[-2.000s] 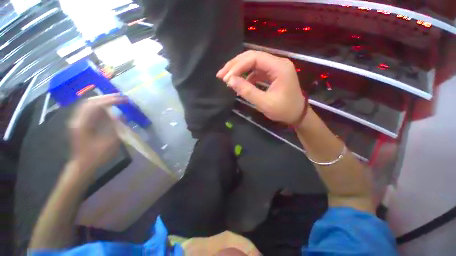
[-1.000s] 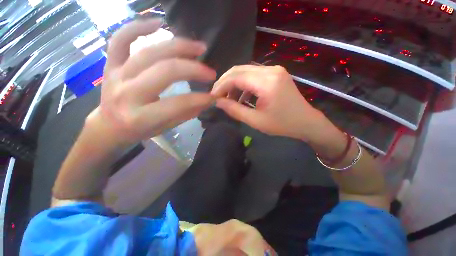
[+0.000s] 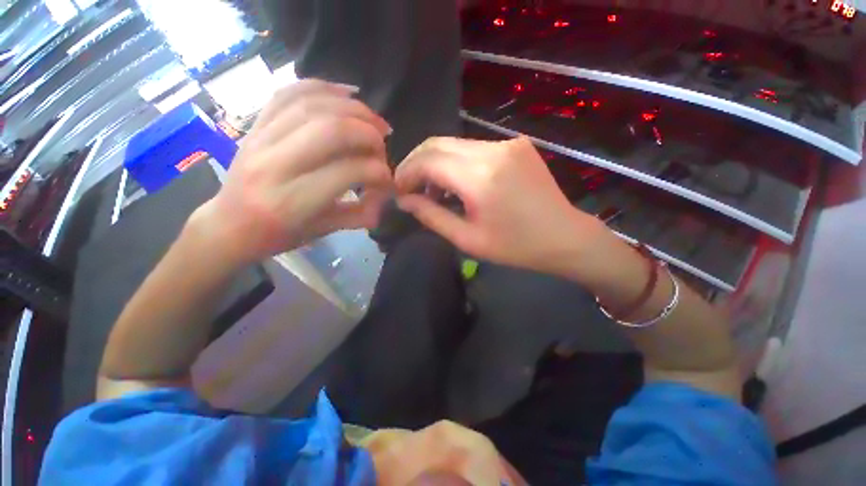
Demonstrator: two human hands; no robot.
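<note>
My left hand (image 3: 309, 171) and my right hand (image 3: 489, 199) meet fingertip to fingertip in the middle of the view. The thumb and fingers of each hand are pinched together. Anything between the fingertips is too small or hidden to tell. A dark red cord and a thin silver bangle (image 3: 655, 315) are on my right wrist. Below my left forearm is a pale box (image 3: 285, 332) with a black tray (image 3: 242, 296) partly hidden by that forearm.
Dark rack shelves (image 3: 665, 171) with red lights and bright edges stand at the right. A person's dark-clothed leg (image 3: 380, 47) is straight ahead. A blue stool (image 3: 171, 152) is at the left beyond the box. A black cable (image 3: 826, 422) curves by the white panel at lower right.
My left hand has risen from over the box and come across to my right hand. Over the last second its fingers have closed in to the right fingertips. The right hand has moved slightly.
</note>
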